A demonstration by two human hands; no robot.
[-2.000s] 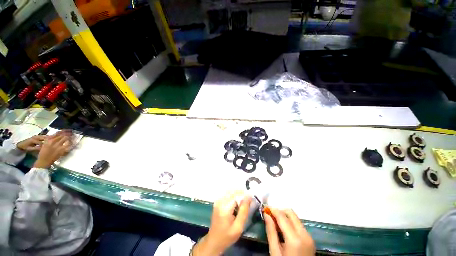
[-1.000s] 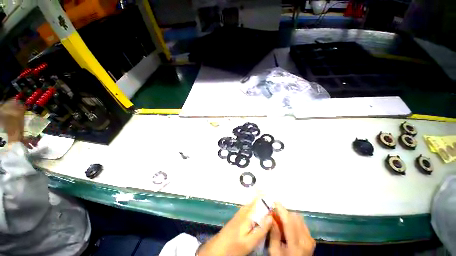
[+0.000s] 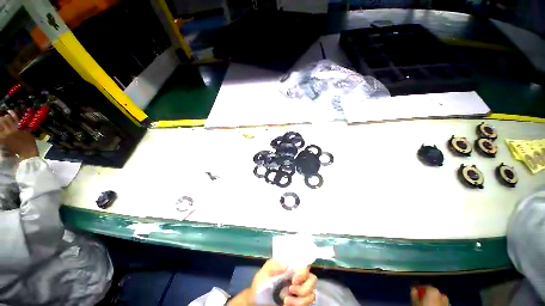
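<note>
My left hand (image 3: pixel 258 290) is at the bottom centre, below the bench edge, closed around a crumpled clear-white bag (image 3: pixel 293 250). A dark ring (image 3: pixel 279 291) shows through the bag between the fingers. My right hand (image 3: pixel 431 297) is at the bottom right, partly cut off, closed on an orange-red tool (image 3: pixel 421 292), of which only a small part shows. A pile of black rings (image 3: pixel 282 177) lies on the white bench, with a dark round unit (image 3: pixel 308 162) at its right side. One single ring (image 3: pixel 290 201) lies in front of the pile.
Round units with pale rings (image 3: pixel 472 176) and a black unit (image 3: pixel 430 155) stand right, near a yellow sheet (image 3: pixel 529 153). A crumpled bag (image 3: pixel 334 86) lies behind on a white board (image 3: pixel 239 98). At left are a dark unit (image 3: pixel 106 199), a clamp fixture (image 3: pixel 89 131) and a neighbour's hand.
My right hand has moved away from my left, down and to the right, with the tool. My left hand has lowered with the bag. The view has tilted down.
</note>
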